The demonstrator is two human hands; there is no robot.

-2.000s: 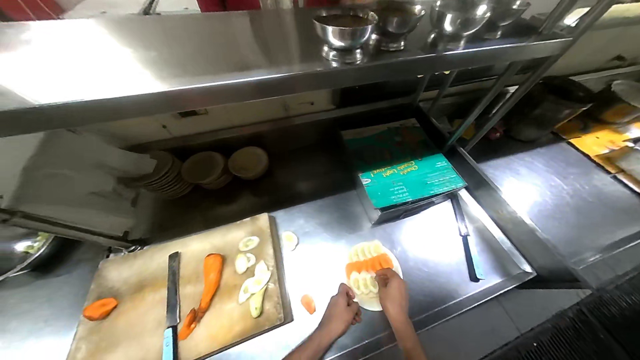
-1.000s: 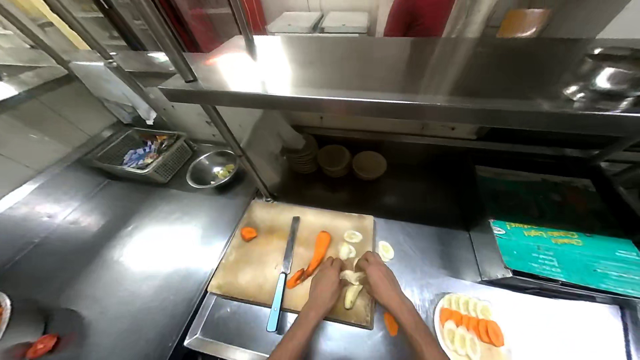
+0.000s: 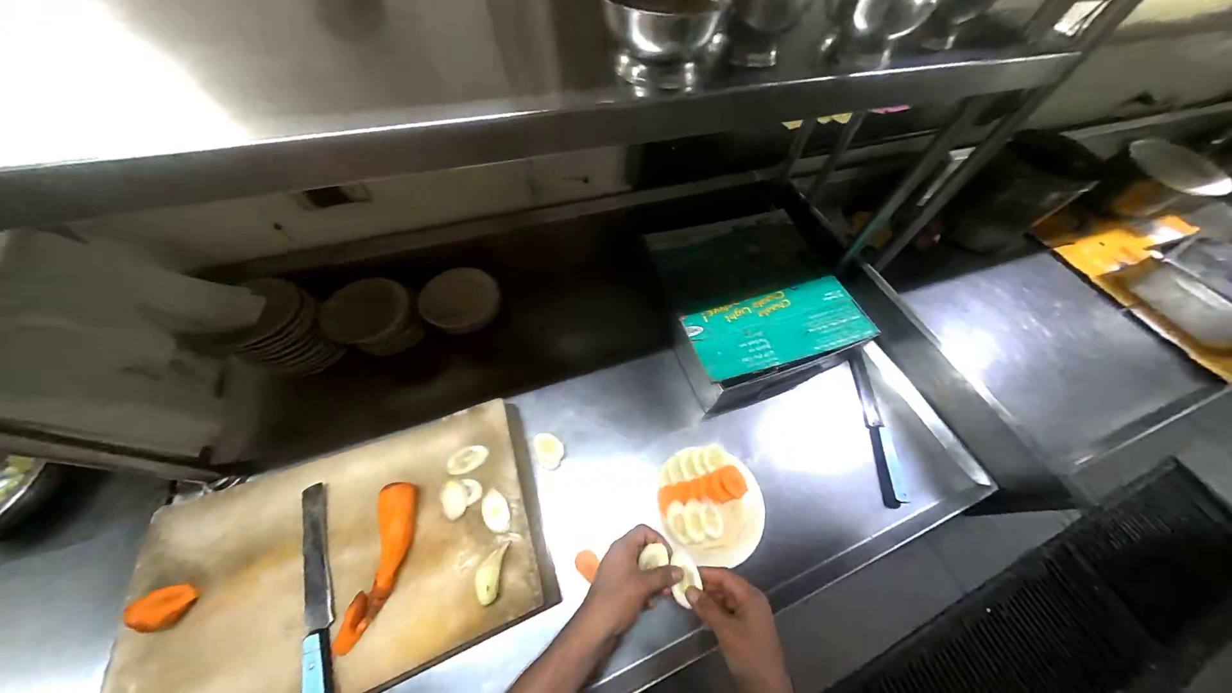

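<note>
My left hand [image 3: 630, 582] holds pale cucumber slices [image 3: 654, 556] between thumb and fingers. A further pale slice [image 3: 685, 580] is pinched by my right hand [image 3: 733, 616], just in front of a round white plate [image 3: 739, 539]. Rows of cucumber slices and a row of orange carrot slices [image 3: 703, 487] lie on that plate. To the left, a cutting board [image 3: 250, 558] bears a knife with a blue handle [image 3: 316, 568], a peeled carrot [image 3: 395, 534], carrot pieces [image 3: 161, 607], several loose cucumber slices [image 3: 468, 459] and a cucumber end piece [image 3: 489, 575].
A green box [image 3: 780, 327] stands behind the plate, with a second knife [image 3: 878, 433] to its right. One cucumber slice [image 3: 548, 450] and a carrot slice [image 3: 587, 565] lie on the steel counter. Stacked bowls [image 3: 371, 313] are at the back, under a steel shelf [image 3: 539, 135] holding metal bowls [image 3: 664, 29].
My hands have moved from the cucumber slices on the cutting board to the front of the plate, with slices now held in them. The view has swung right since one second ago.
</note>
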